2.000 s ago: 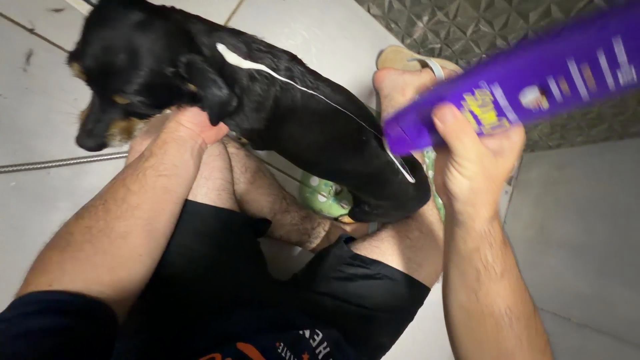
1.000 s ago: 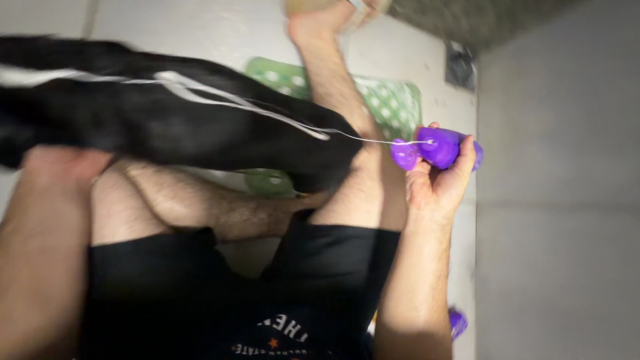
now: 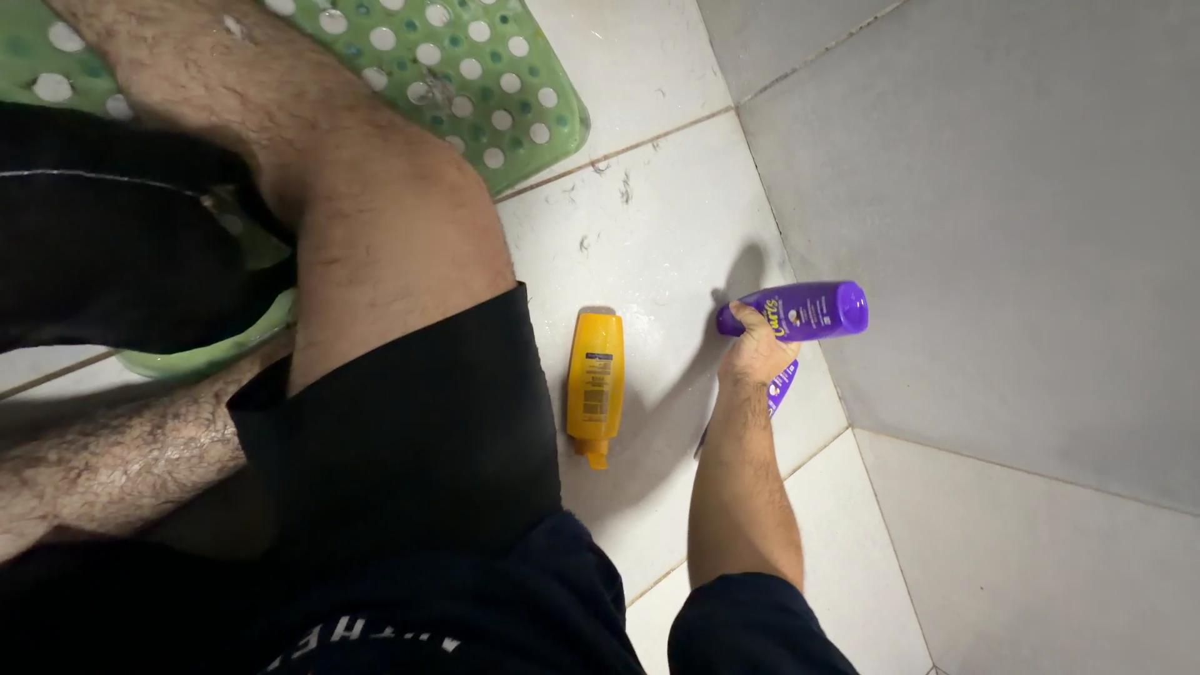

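My right hand [image 3: 761, 349] is closed around a purple plastic bottle [image 3: 820, 311], held near the wall at the right. A second purple bottle [image 3: 781, 386] shows partly behind my wrist and forearm. On the white floor tiles between my shorts and my right arm lies a yellow bottle [image 3: 595, 380], its cap end towards me. At the left edge the black-coated dog [image 3: 103, 253] is partly in view, with a thin white streak along its back. My left hand is outside the view.
A green bath mat with white dots [image 3: 478, 84] lies under and beside my bare leg at the top left. Grey tiled wall [image 3: 984, 234] rises on the right. Loose hairs lie on the wet-looking floor tile [image 3: 647, 244].
The view has swung to the right. My right hand, which held the purple bottle by the dog's rear with a white strand trailing from it, is now away from the dog near the wall.
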